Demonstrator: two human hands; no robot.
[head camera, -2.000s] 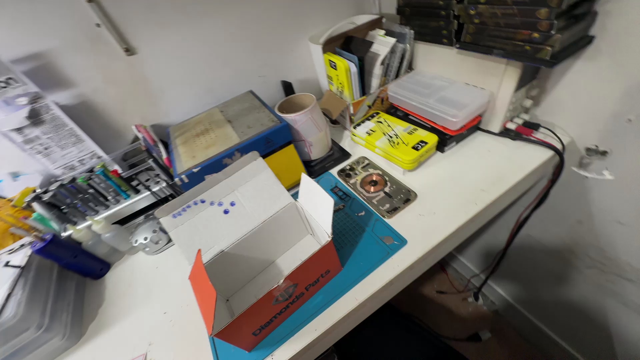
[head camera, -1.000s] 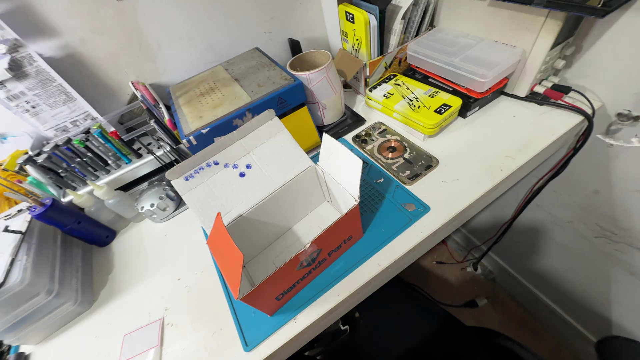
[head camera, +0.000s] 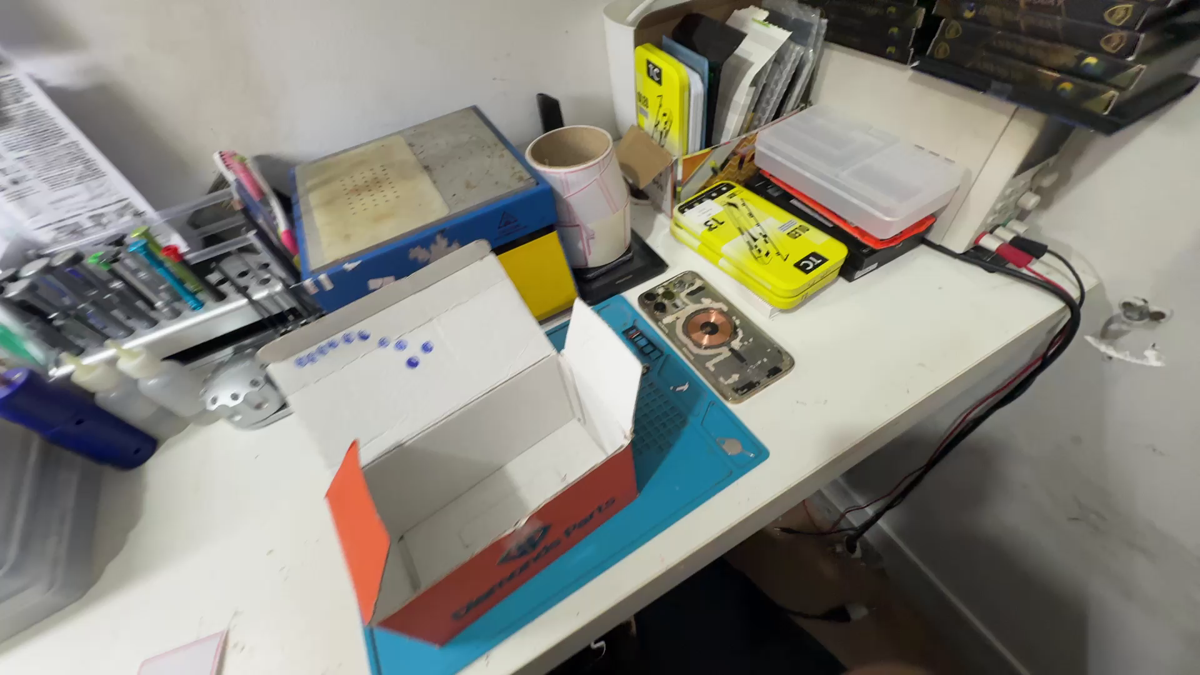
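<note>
Neither my left hand nor my right hand shows in the head view. An orange and white cardboard box stands with its lid and side flaps raised, and its visible inside holds nothing. Blue dots mark the raised lid. Under the box lies a blue silicone work mat. A smartphone back housing with a copper coil rests at the mat's upper right edge. Beyond it are stacked yellow tins.
A blue machine with a flat top plate, a paper-wrapped cardboard tube and a clear plastic case stand behind. Pens, squeeze bottles and a blue cylindrical tool are at left. Black cables hang over the right edge.
</note>
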